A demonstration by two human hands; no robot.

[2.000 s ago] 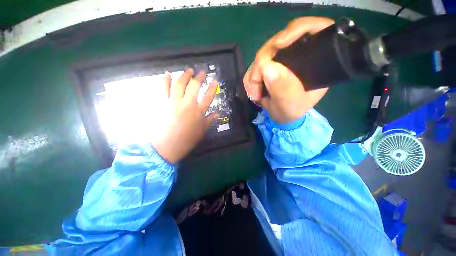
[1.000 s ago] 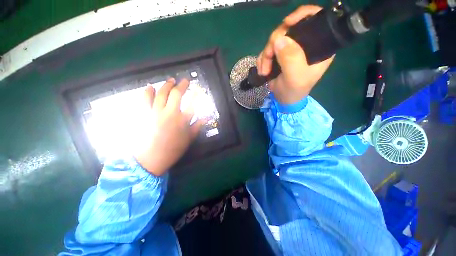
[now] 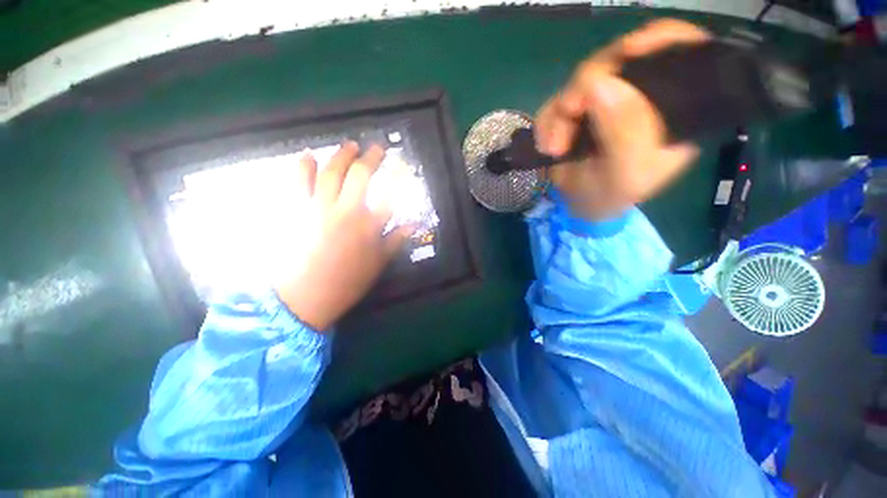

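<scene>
The tablet-like device (image 3: 243, 209) lies in its black fixture tray (image 3: 449, 195) on the bench, its surface glaring white, with circuit parts at its right end. My left hand (image 3: 340, 229) rests flat on the device with fingers spread, near the circuit parts. My right hand (image 3: 618, 136), blurred, is closed around the black electric screwdriver (image 3: 686, 92). The screwdriver's front end is over the round screw dish (image 3: 506, 190), right of the tray; its bit tip cannot be made out.
A black tool (image 3: 731, 190) with a red light and white label lies at the bench's right edge. Beyond it are a pale-green fan (image 3: 774, 292) and blue bins (image 3: 766, 399). A worn white rail (image 3: 195, 49) runs along the far side.
Two seconds ago my right hand was beside the tray, covering the dish. One second ago the screwdriver's end was over the dish; my right hand has since shifted slightly right. My left hand stays on the device.
</scene>
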